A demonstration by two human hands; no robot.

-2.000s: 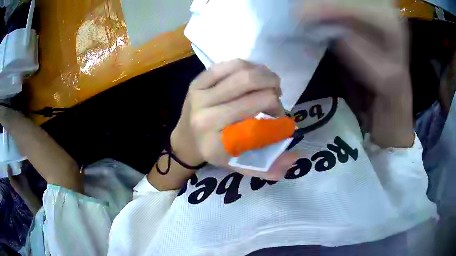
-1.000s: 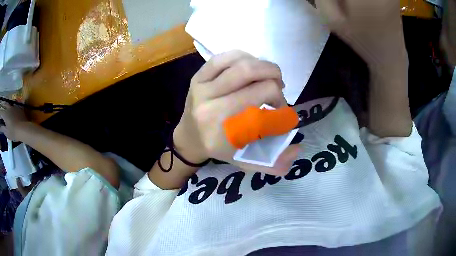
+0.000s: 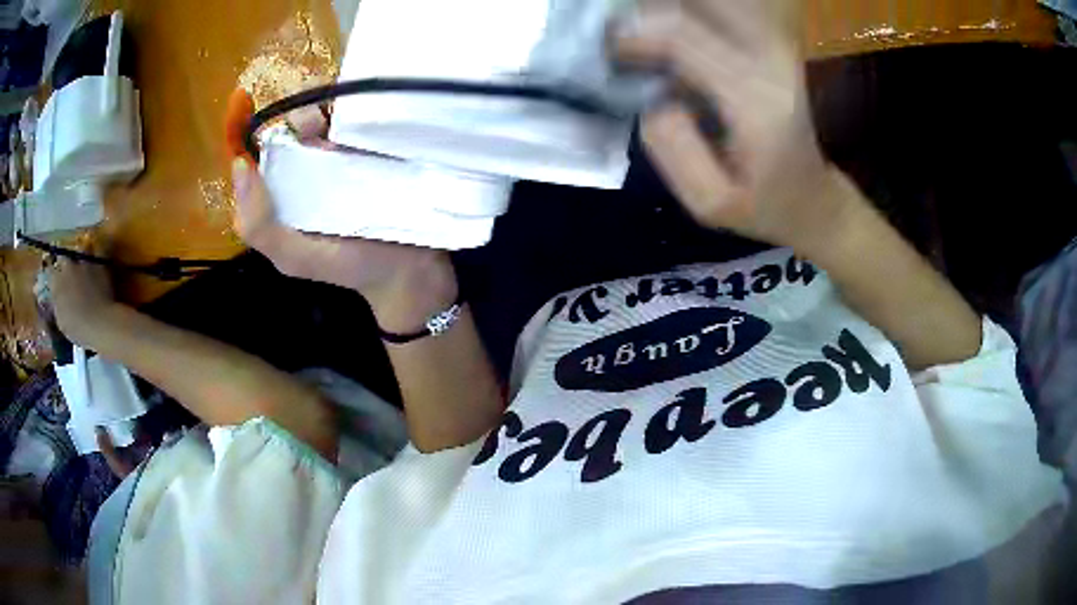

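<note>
A white security camera (image 3: 455,136) is held up at the top centre, its upper part cut off by the frame edge. Its mounting bracket (image 3: 366,195) rests in my left hand (image 3: 319,254), whose fingers go behind it. An orange finger cot (image 3: 240,124) shows on that hand. A black cable (image 3: 437,86) arcs across the white housing towards my right hand (image 3: 738,148). My right hand is blurred, at the right end of the housing, with a grey-white cleaning cloth (image 3: 573,59) bunched in its fingers against the housing.
A neighbour's arm (image 3: 195,366) reaches in from the left, the hand by a black cable (image 3: 177,268). Another white camera (image 3: 89,130) stands at the upper left on the orange-yellow bench (image 3: 189,130). A white piece (image 3: 100,396) shows below it.
The camera has been turned and shifted left, so its bracket side and cable now show. My left hand has moved left and rolled under the bracket. My right hand has come down into view.
</note>
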